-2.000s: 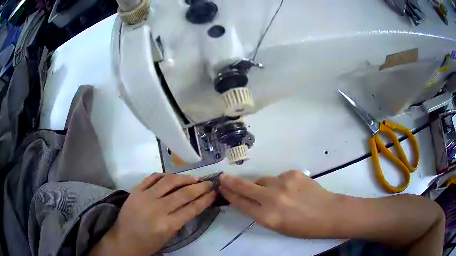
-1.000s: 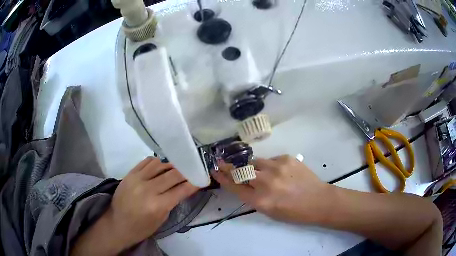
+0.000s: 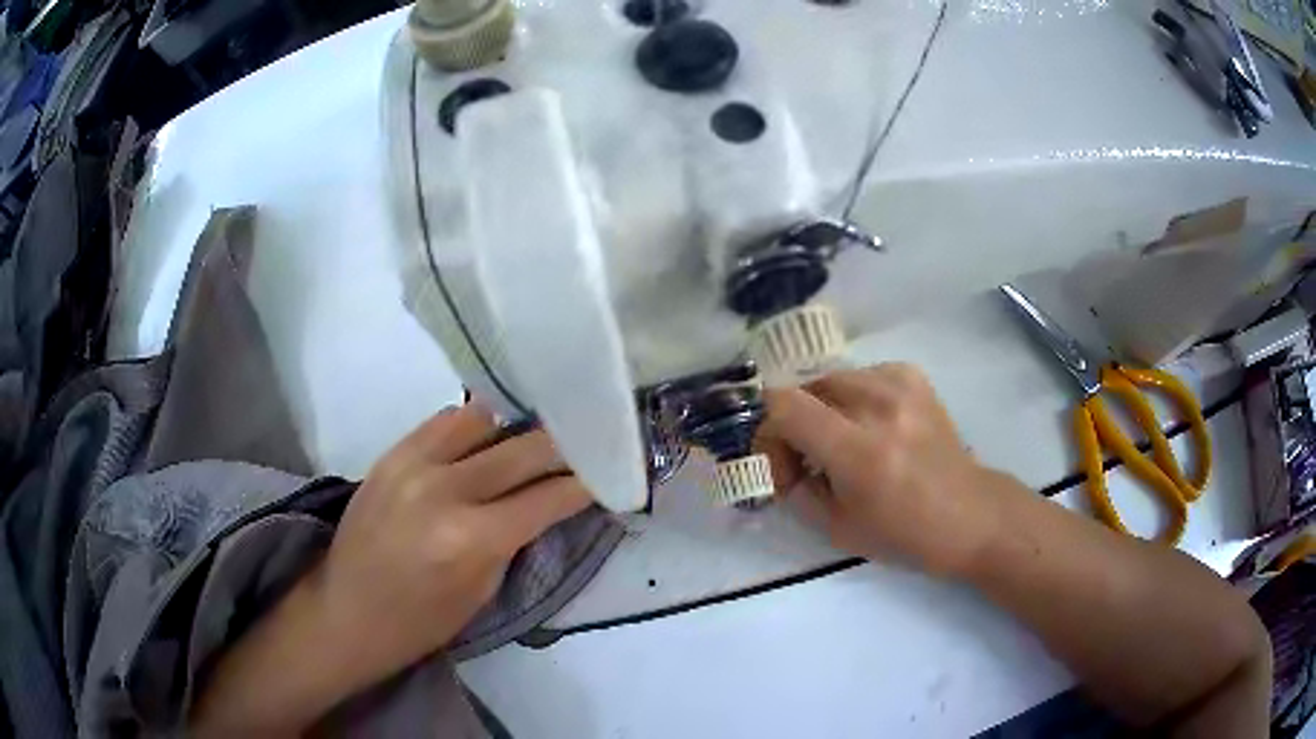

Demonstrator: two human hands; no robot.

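Note:
The grey-brown garment point(image 3: 267, 537) lies heaped at the left, and an edge of it runs under my left hand toward the needle area. My left hand point(image 3: 433, 527) presses on the cloth left of the sewing machine head point(image 3: 556, 274); its fingertips are hidden behind the white arm cover. My right hand point(image 3: 880, 455) is bent just right of the tension dials point(image 3: 743, 477), with its fingertips partly hidden behind them. I cannot tell what the right fingers hold. The needle and presser foot are mostly hidden by the head.
Orange-handled scissors point(image 3: 1140, 448) lie right of my right hand, blades pointing up-left. Small metal tools point(image 3: 1220, 65) lie on the machine top at the upper right. Dark cloth piles stand at the far left. A box of small items is at the right edge.
Both hands have moved from the front of the needle area in beside the machine head. My right hand has shifted further right and away. The thin metal point near it no longer shows. The view has shifted.

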